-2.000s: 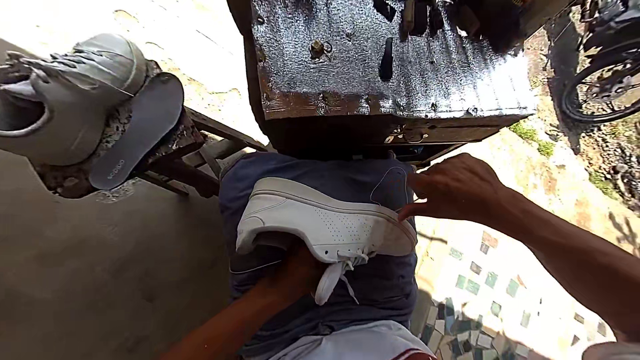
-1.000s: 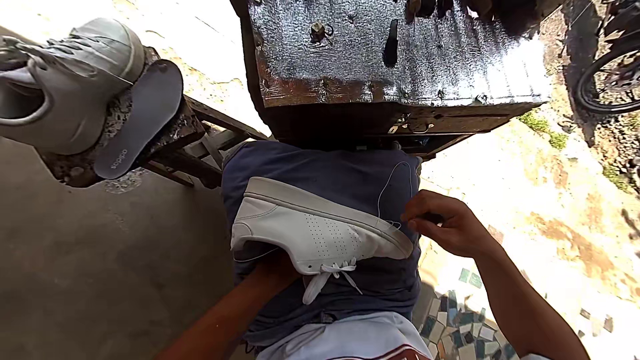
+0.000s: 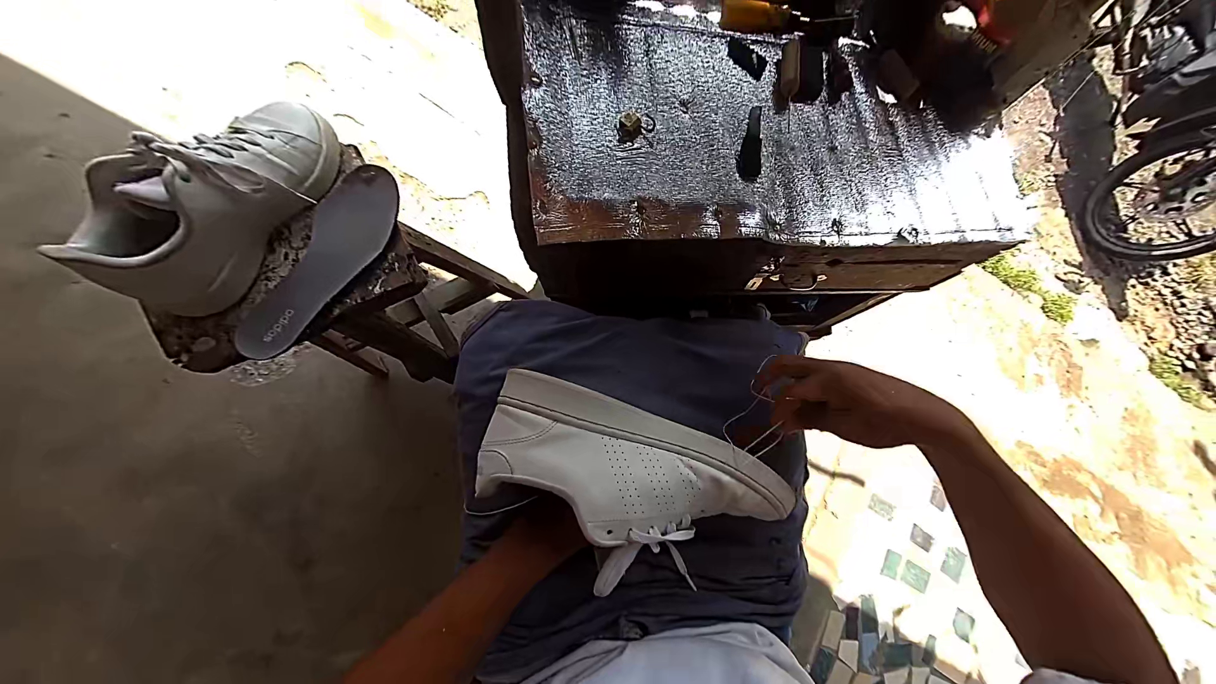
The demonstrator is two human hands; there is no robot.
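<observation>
A white sneaker (image 3: pixel 655 475) lies on its side across my lap, its sole edge facing away from me and its toe to the right. My left hand (image 3: pixel 551 527) reaches inside the shoe through the ankle opening, so its fingers are hidden. At the toe, a thin thread (image 3: pixel 736 423) runs from the sole edge up to my right hand (image 3: pixel 822 399), whose bent fingers pinch it. A further bit of thread shows by the heel opening. White laces (image 3: pixel 655 540) hang tied on the side near me. Whether a needle or hook is present cannot be told.
At the left, another sneaker (image 3: pixel 218 214) and a grey insole (image 3: pixel 328 256) rest on a worn wooden stool (image 3: pixel 204 342). Ahead stands a wooden box with a metal-covered top (image 3: pixel 665 180), bearing an orange-handled tool (image 3: pixel 755 16) and dark pieces. A wheel (image 3: pixel 1154 199) is at the far right.
My right hand has lifted a little away from the toe, and loops of thread now stretch between it and the sole edge. My left hand stays inside the shoe.
</observation>
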